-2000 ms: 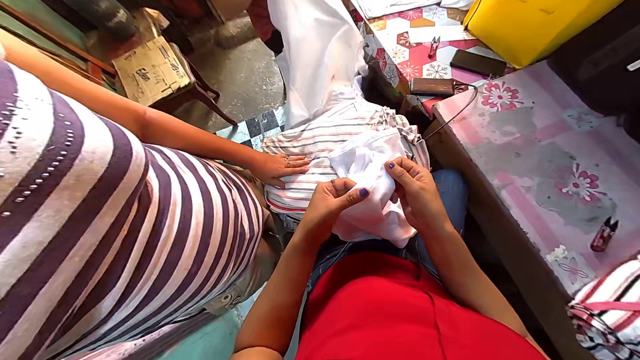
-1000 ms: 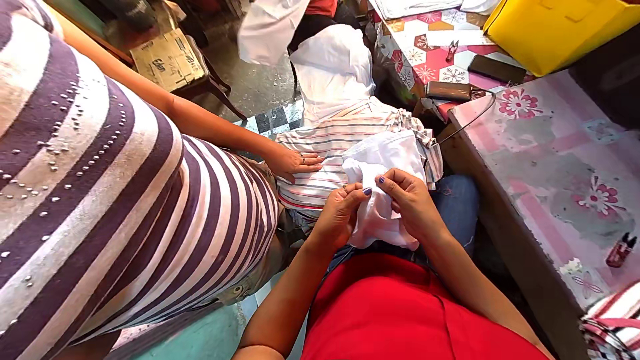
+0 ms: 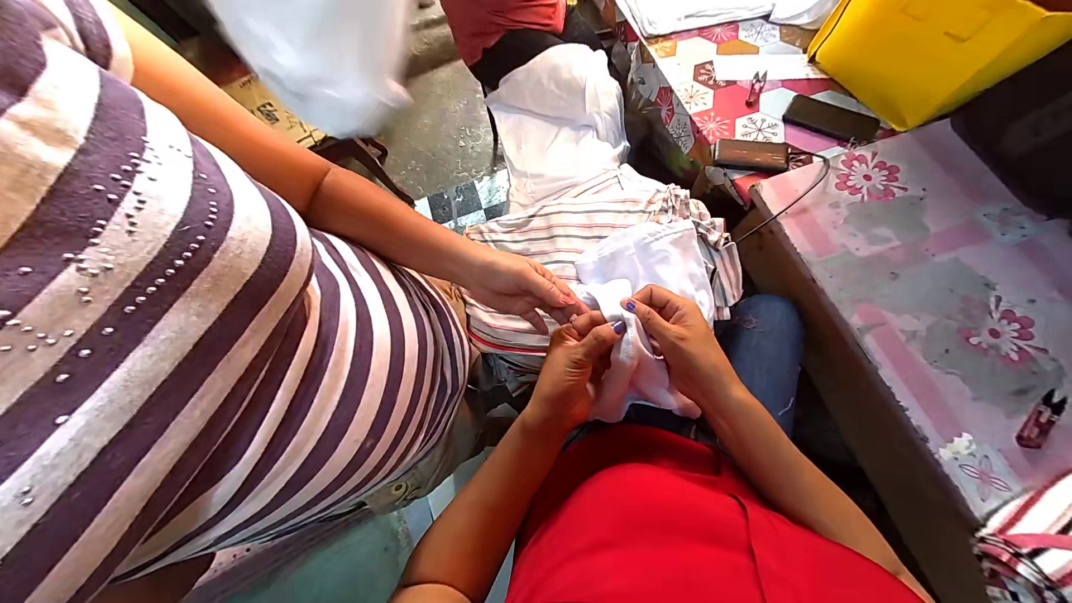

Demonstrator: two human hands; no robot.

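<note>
A thin white cloth (image 3: 653, 260) lies over my lap on top of a striped fabric pile (image 3: 553, 230). My left hand (image 3: 578, 360) pinches a fold of the white cloth between thumb and fingers. Close beside it, my right hand (image 3: 677, 335) pinches the same fold, with the thumbs almost meeting. A co-worker's hand (image 3: 536, 289) reaches in from the left, its fingertips at my left hand and the cloth; whether they touch is unclear. More white fabric (image 3: 561, 109) extends beyond the striped pile.
The co-worker in a striped shirt (image 3: 209, 335) stands close on my left. On my right is a table with a floral cover (image 3: 913, 251), holding thread snips (image 3: 1041, 419). Behind it are dark phone-like objects (image 3: 829, 119), more snips (image 3: 755, 88) and a yellow container (image 3: 930, 59). A blurred white cloth (image 3: 318, 59) hangs at upper left.
The co-worker's hand has moved from resting flat on the striped fabric to beside my left hand. The white cloth at the top has shifted left. My hands still pinch the white cloth.
</note>
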